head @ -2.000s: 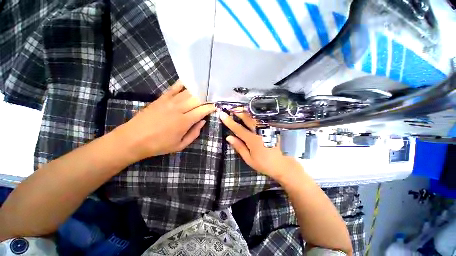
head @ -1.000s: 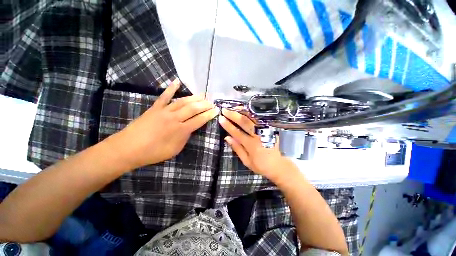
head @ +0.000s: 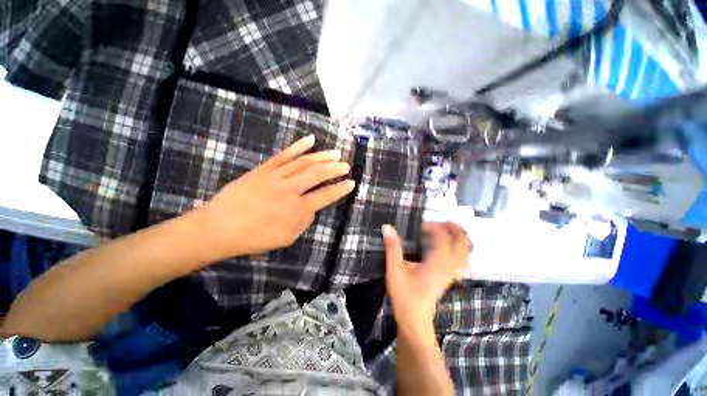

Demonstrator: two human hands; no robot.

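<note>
The plaid garment panel [head: 263,131] lies under the needle area and hangs over the table's front edge. A dark seam line [head: 346,209] crosses it below the presser foot area [head: 380,128]. My left hand [head: 271,201] lies flat on the plaid, fingers spread a little, left of the seam. My right hand [head: 426,259] is at the panel's right edge near the table front, slightly blurred, thumb and fingers apart; whether it touches the cloth is unclear. The sewing machine head [head: 543,131] fills the upper right, blurred.
The white machine bed [head: 372,46] lies behind the cloth. More plaid cloth [head: 484,348] hangs below the table edge at lower right. A blue bin [head: 647,259] stands at the right. The ridged table edge [head: 46,224] shows at left.
My right hand has left the needle area and moved toward the table's front edge, opening. My left hand has moved slightly back from the foot. The view has shifted.
</note>
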